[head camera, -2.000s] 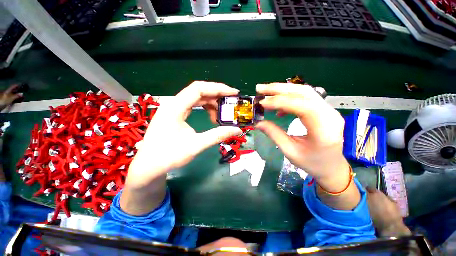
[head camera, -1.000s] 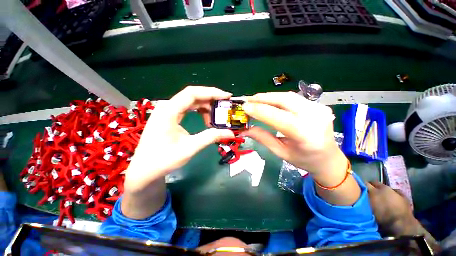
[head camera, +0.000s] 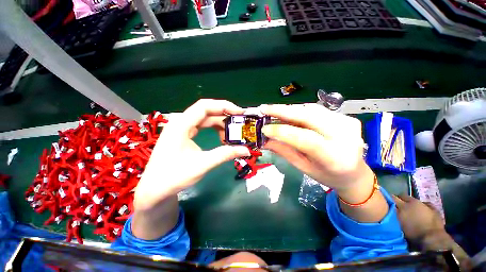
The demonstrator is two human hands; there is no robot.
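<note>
A small black device housing [head camera: 244, 130] is held up above the bench at the middle. Its open side faces me and shows a silver-white block at left and amber flex film at right. My left hand [head camera: 184, 149] grips its left side between thumb and fingers. My right hand [head camera: 320, 143] is on its right edge, with fingertips close to the amber film. A red clamp [head camera: 246, 166] with black tips and a white wipe [head camera: 269, 182] lie on the bench below the housing.
A large pile of red clamps [head camera: 96, 172] is at left. At right are a blue box [head camera: 407, 143] of pale sticks, a fan [head camera: 466, 135], a silvery round-topped bottle [head camera: 331, 99] and another person's hand [head camera: 421, 220]. Amber pieces [head camera: 289, 88] lie on the green belt.
The housing sits slightly lower and further left in view. My right fingers have moved from the housing's right edge toward the amber film. Pieces on the belt have shifted left.
</note>
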